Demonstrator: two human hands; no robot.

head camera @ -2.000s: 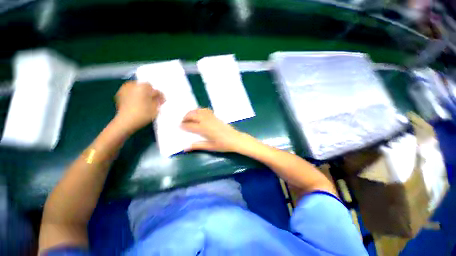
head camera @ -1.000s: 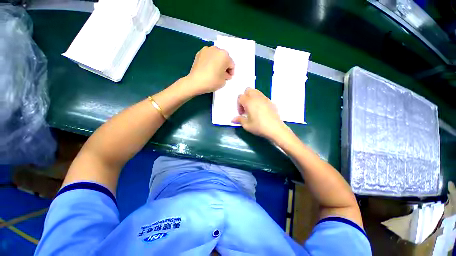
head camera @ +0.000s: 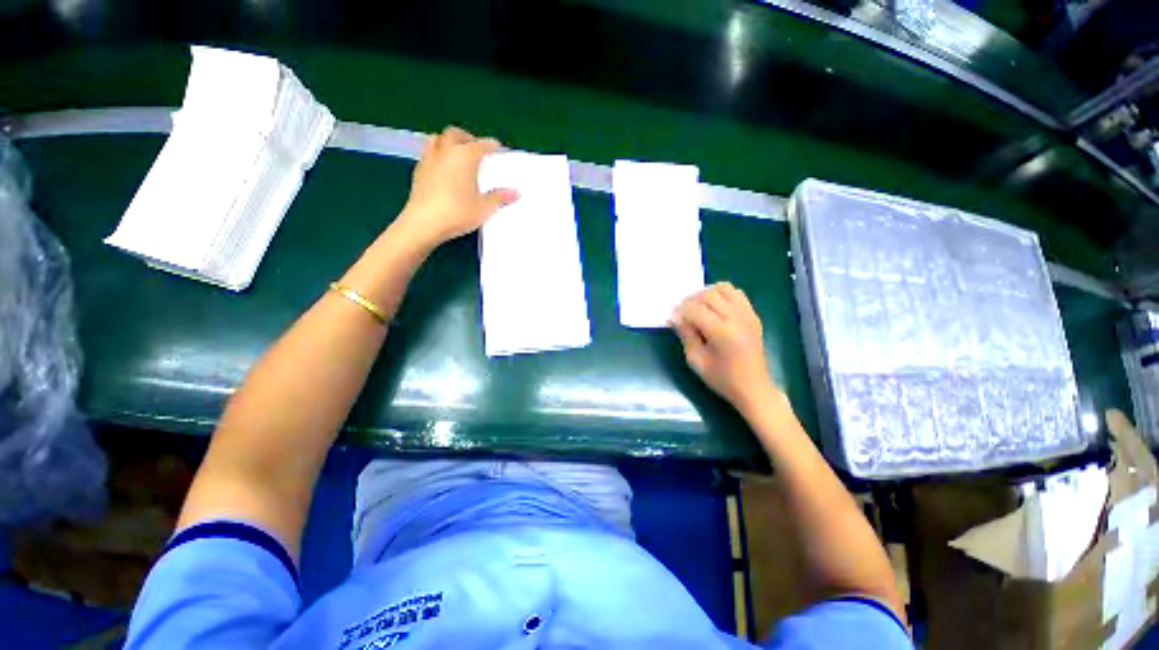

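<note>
A long white leaflet (head camera: 535, 273) lies on the dark green bench in front of me. My left hand (head camera: 458, 188) is at its upper left corner, thumb on the paper and fingers at its edge. A second, narrower white leaflet pile (head camera: 658, 235) lies to its right, a strip of bench between them. My right hand (head camera: 719, 333) is at the lower right corner of that pile, fingertips on the corner. A thick slanted leaflet pile (head camera: 210, 172) lies to the left of my hands.
A film-wrapped silvery tray (head camera: 941, 330) lies at the right. A crinkled clear plastic bag (head camera: 45, 368) is at the far left. A brown carton (head camera: 1036, 603) with white papers stands below the tray. A pale metal strip (head camera: 744, 201) separates bench and green belt.
My right hand has moved right, off the middle leaflet, to the right pile's lower corner. My left hand has shifted to the middle leaflet's upper left. The camera view has also shifted.
</note>
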